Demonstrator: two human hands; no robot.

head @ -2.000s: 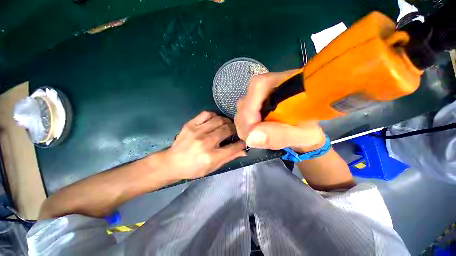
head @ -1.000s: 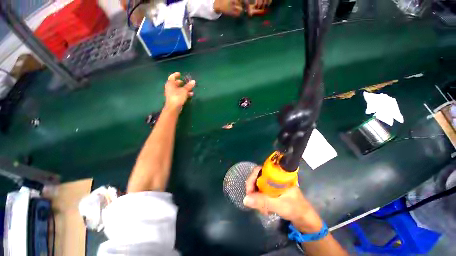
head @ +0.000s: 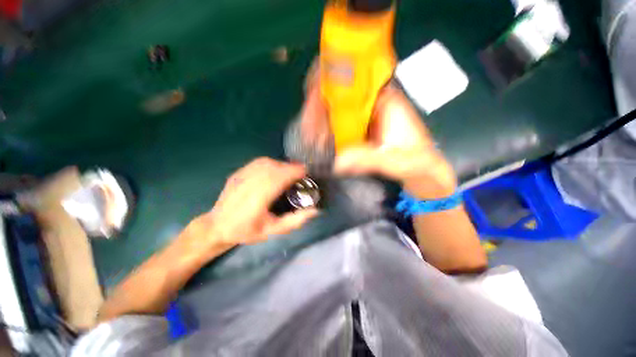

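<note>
My left hand [head: 254, 202] holds a small round unit [head: 303, 193], dark with a shiny middle, between thumb and fingers near the bench's front edge. My right hand [head: 390, 143] is closed around the orange-yellow electric screwdriver [head: 354, 73], just right of and above the unit. The driver's tip is hidden or blurred, so I cannot tell whether it touches anything. The grey screw tray [head: 307, 143] lies partly hidden behind the driver and my right fingers. The picture is blurred.
A white sheet [head: 432, 75] lies right of the driver, with a wire spool [head: 524, 43] beyond it. Another dark unit [head: 159, 54] lies further in on the bench. A white and tan round tub [head: 102, 202] stands far left. A blue stool [head: 523, 206] is at the right.
My left hand has come back from far across the bench to the front edge with a round unit. The orange driver now leans over the tray. The view has tilted down.
</note>
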